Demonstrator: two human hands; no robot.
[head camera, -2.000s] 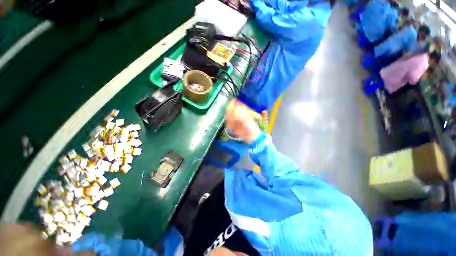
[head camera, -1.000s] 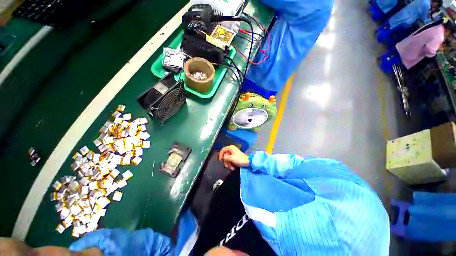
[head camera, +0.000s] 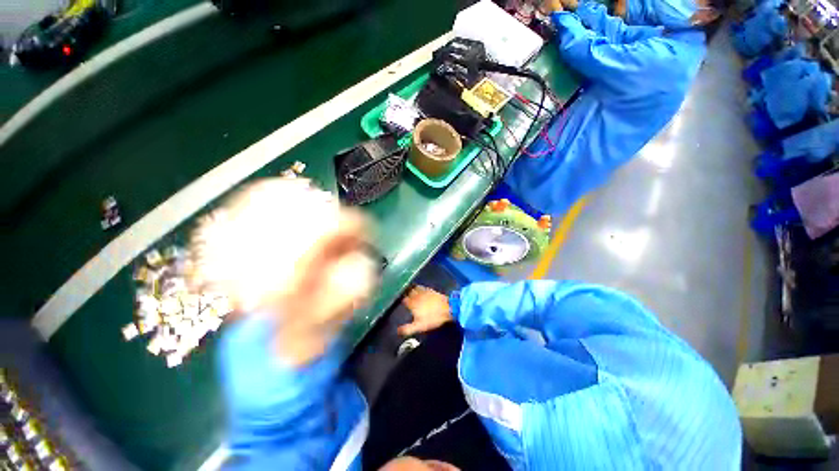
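Note:
My left hand, badly blurred, is over the bench and covers part of the loose pile of small silver-white components with orange-yellow edges. What it holds, if anything, cannot be made out. The grey metal fixture is hidden. My right hand is low beside the bench's near edge, over my dark clothing, with fingers apart and nothing seen in it.
A black ribbed box stands beside a green tray with a tan round cup and black box with cables. A frog-like fan is below the edge. A blue-smocked person sits beyond. Blister tray at lower left.
My left hand has come up from the bottom left edge over the pile and fixture. My right hand stays low near the bench edge, its fingers more spread. The view has shifted left.

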